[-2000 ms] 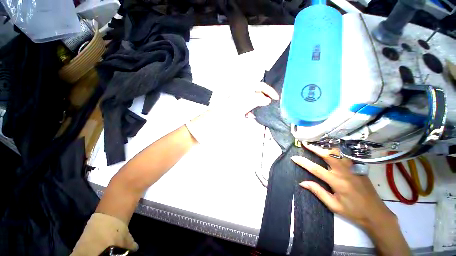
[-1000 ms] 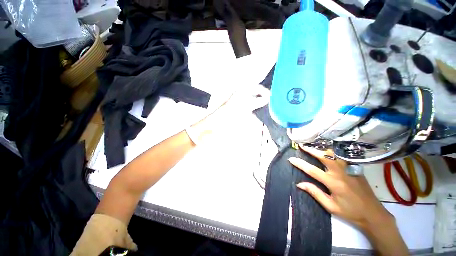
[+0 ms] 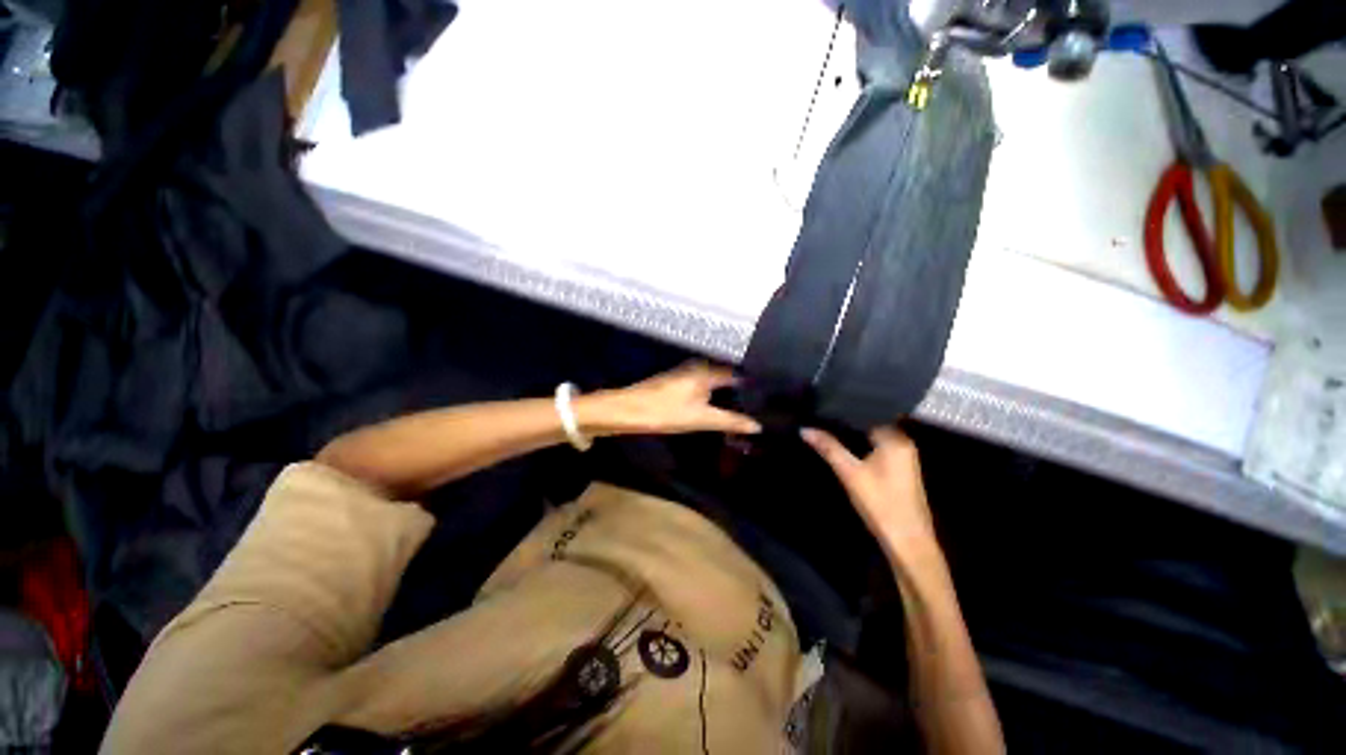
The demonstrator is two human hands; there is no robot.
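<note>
Two dark fabric strips (image 3: 918, 236) lie side by side from the presser foot (image 3: 921, 92) down to the table's front edge. A narrow gap shows between them. My left hand (image 3: 701, 401) holds the left strip's lower part at the table edge, thumb and fingers on the cloth. My right hand (image 3: 874, 460) is at the lower end of the right strip, thumb and fingertips against it. The strips' ends below the edge are hidden in shadow. The upper ends stay under the foot.
Scissors (image 3: 1208, 221) with red and yellow handles lie right of the machine. A ruler-like scale (image 3: 591, 300) runs along the front table edge. Dark cloth (image 3: 222, 280) hangs at the left. A pale packet (image 3: 1306, 421) lies at the right.
The view has tilted down towards my lap. Both hands have left the needle area and moved down to the strips at the table edge.
</note>
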